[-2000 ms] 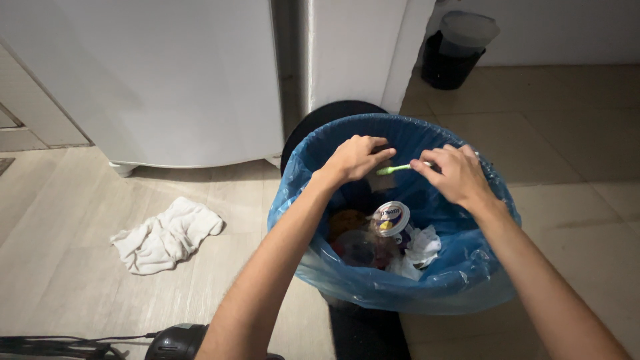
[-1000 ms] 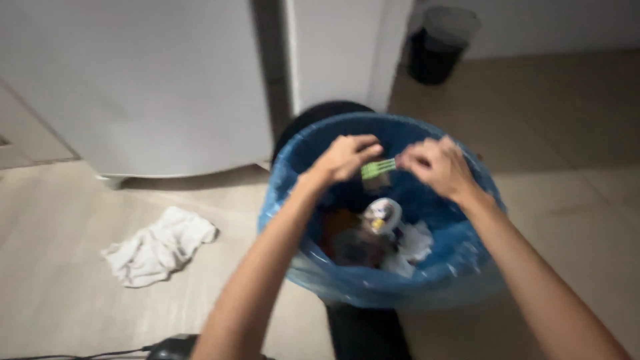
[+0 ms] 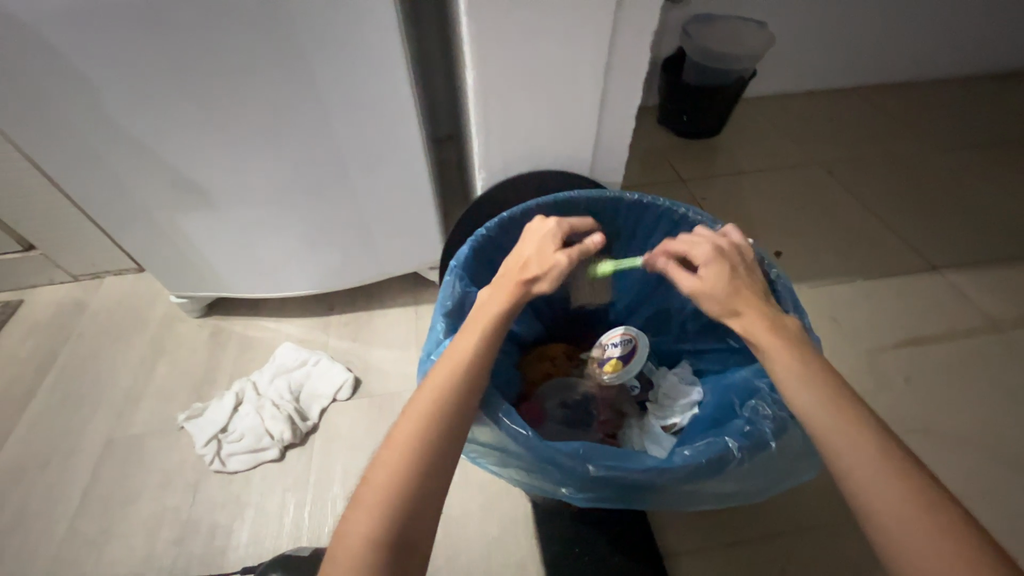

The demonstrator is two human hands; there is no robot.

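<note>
My right hand (image 3: 708, 268) grips a small brush with a green head (image 3: 616, 266), held over a bin lined with a blue plastic bag (image 3: 512, 432). The brush's head points left and is slightly blurred. Close to its tip is my left hand (image 3: 552, 254), fingers curled and apart; I see nothing held in it. Inside the bag lie a plastic tub with a printed lid (image 3: 621, 354), crumpled white paper (image 3: 676, 396) and other refuse, partly in shadow.
A crumpled white cloth (image 3: 268, 408) lies on the floor at the left, before a white appliance (image 3: 304, 144). A round black lid (image 3: 512, 196) shows behind the bin. At the back right stands a smaller black bin (image 3: 700, 96). A dark object (image 3: 292, 562) is at the bottom edge.
Both hands stay over the bin, with the brush still in my right hand. Its green head shows at differing angles between frames.
</note>
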